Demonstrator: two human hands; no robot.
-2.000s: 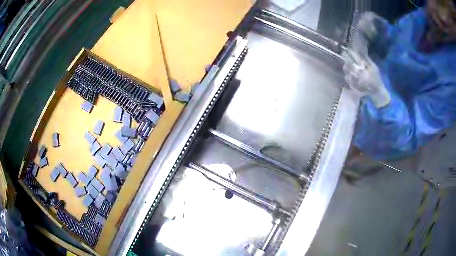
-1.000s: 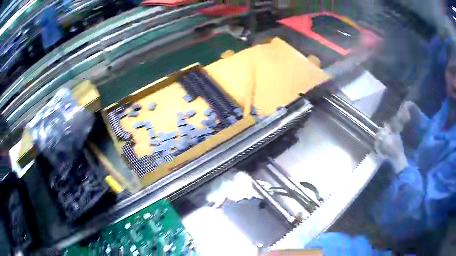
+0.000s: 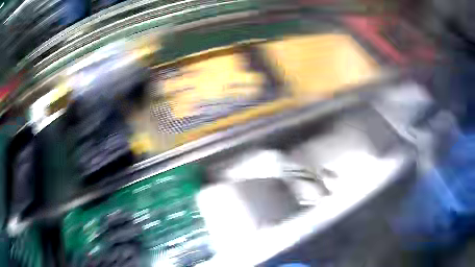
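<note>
The picture is strongly blurred. Neither of my hands can be made out in it. A green circuit board (image 3: 172,201) lies on the line at the lower left, with a dark cluster of parts (image 3: 117,234) on it. Behind the line's metal rail (image 3: 229,136) stands a shallow open carton (image 3: 203,78) with an orange-yellow bottom. Its small block components show only as smeared grey streaks, and rows of them (image 3: 169,117) show in its near left corner. The carton's open flap (image 3: 323,60) lies to the right.
A dark bin (image 3: 104,148) with loose parts stands left of the carton, a blurred pale plastic bag above it. Another person's blue sleeve (image 3: 448,180) and pale gloved hand reach the line's far right. A red tray (image 3: 388,44) lies at the upper right. A small blue patch touches the bottom edge.
The view has swung left along the line, so the carton appears farther up and right, and more of the circuit board and its dark parts shows. The picture has blurred.
</note>
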